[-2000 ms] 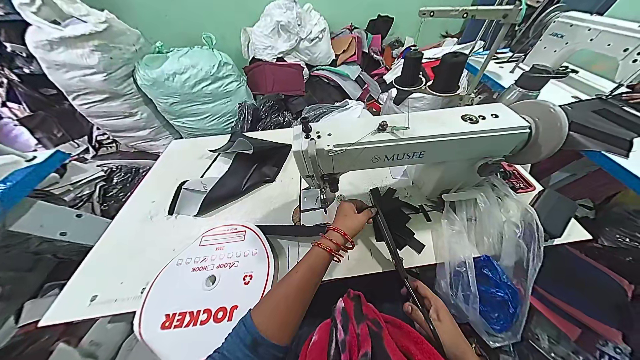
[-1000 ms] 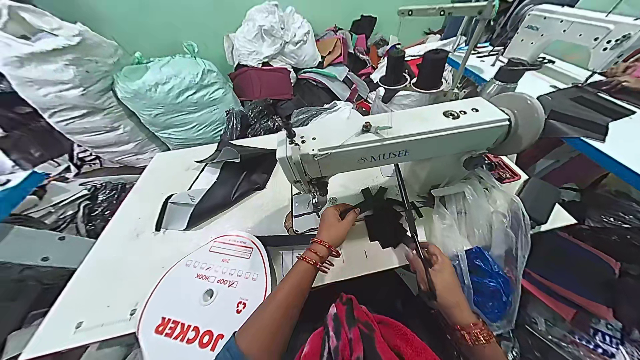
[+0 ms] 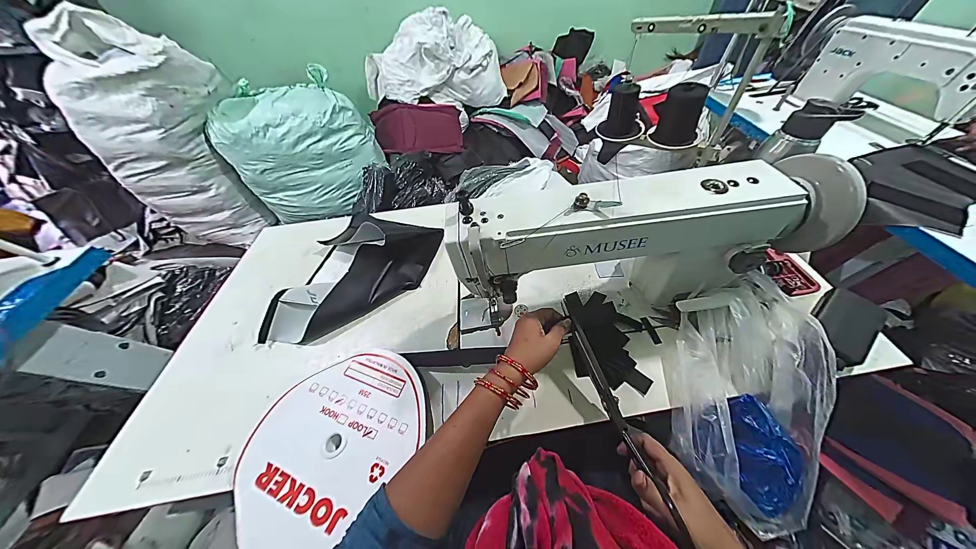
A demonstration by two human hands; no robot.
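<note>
My left hand point(image 3: 537, 339) pinches the end of a black hook-and-loop tape point(image 3: 473, 357), just right of the needle area of a white sewing machine point(image 3: 648, 229). The tape runs left to a large white reel point(image 3: 290, 450). In my right hand point(image 3: 659, 473) is a pair of long dark scissors point(image 3: 598, 374), its blades pointing up toward my left fingertips and looking nearly closed. Beneath and beside the blades lies a pile of short black tape pieces point(image 3: 610, 343). Part of the right hand is hidden by the scissors' handles.
Folded black material point(image 3: 374, 267) lies on the white table point(image 3: 191, 381), left of the machine. A clear plastic bag point(image 3: 755, 366) with something blue inside hangs at the table's right front. Behind stand stuffed sacks point(image 3: 297, 141), thread cones point(image 3: 679, 114) and a second sewing machine point(image 3: 900, 69).
The scissors, more upright and away from my left hand one second ago, now slant with their tips close to my left fingertips.
</note>
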